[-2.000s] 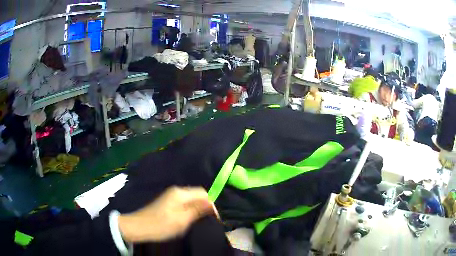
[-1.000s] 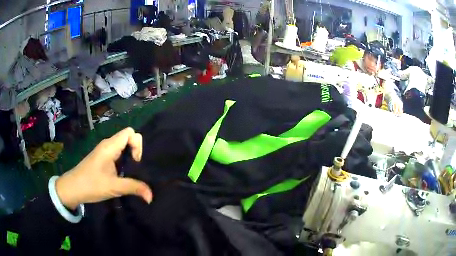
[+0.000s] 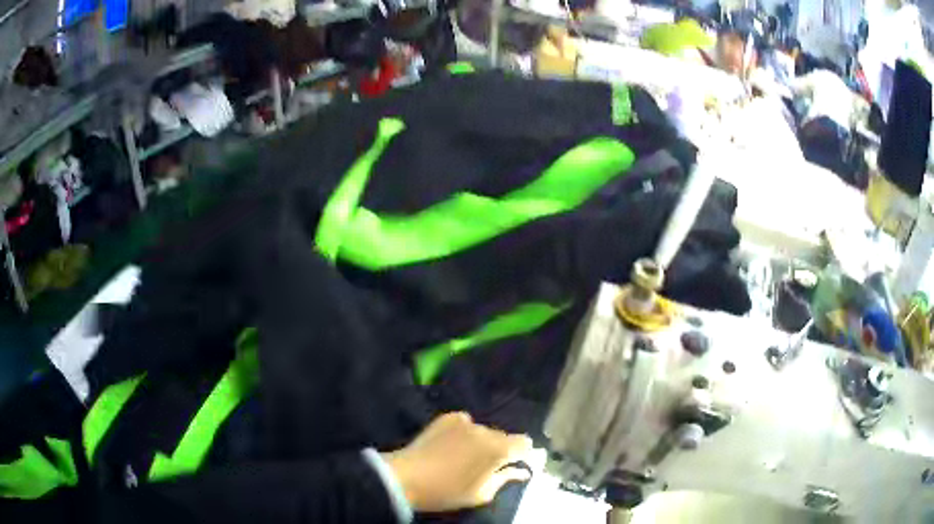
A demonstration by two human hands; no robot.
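My left hand (image 3: 461,466), with a pale band at the wrist, is at the bottom centre, just left of the sewing machine head (image 3: 707,399). Its fingers are curled down on black cloth. The black garment (image 3: 492,123) with bright green panels (image 3: 440,230) lies heaped left of and behind the head. More black cloth with green bands (image 3: 210,420) lies at the lower left, beside my sleeve. The needle area is cut off by the bottom edge. My right hand is not in view.
A brass-coloured post (image 3: 645,281) with a yellow ring stands on the machine head. A white piece (image 3: 92,333) sticks out at the pile's left. A dark thread cone (image 3: 906,128) is at the right. Shelves of cloth stand behind left.
My left hand has moved right and down to the cloth beside the machine head, and its open fingers have closed. Green-banded cloth now shows at lower left. The view has tipped down.
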